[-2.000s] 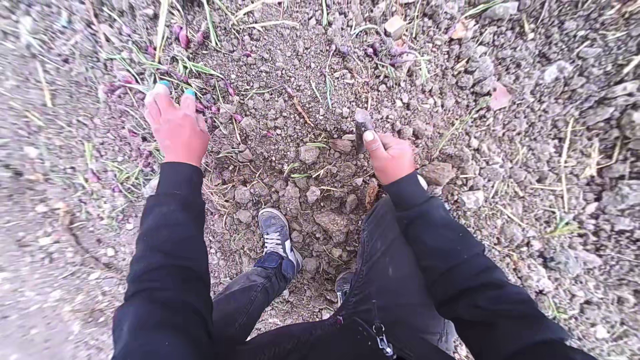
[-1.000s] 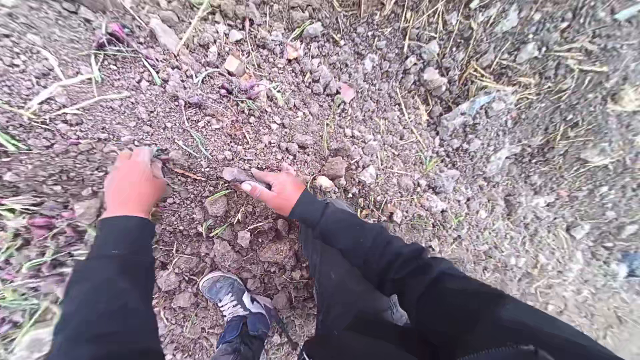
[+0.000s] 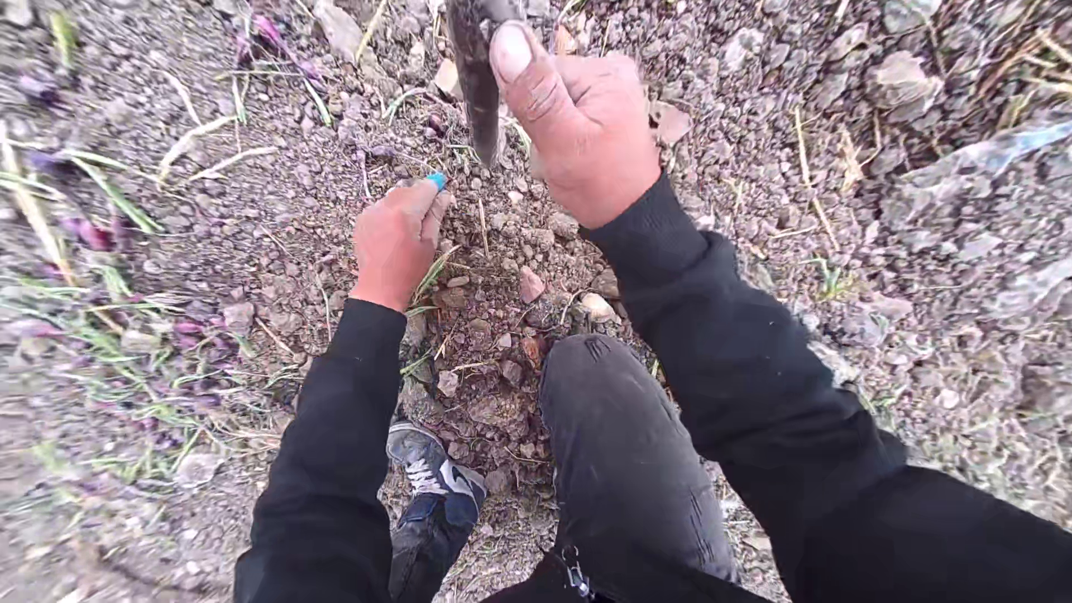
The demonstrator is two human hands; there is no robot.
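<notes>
My right hand is closed around a dark, narrow hand tool, thumb along its upper part, with the tapered end pointing down at the stony soil. Just left of and below that tip, my left hand is low at the soil, its fingers bent together. A bright blue covering shows at one fingertip. Whether the left fingers pinch anything is hidden. Purple bulbs with green leaves, like red onions, lie on the ground to the left; a few more purple ones are at the upper left.
Loose stones cover the soil, among them a pinkish stone and a pale one. My shoe and bent knee are below the hands. A strip of plastic-like sheet lies at the right, near dry straw.
My right hand has lifted the tool off the ground, its tip now pointing downward. The left hand, over the onions two seconds ago, is now on soil to their right.
</notes>
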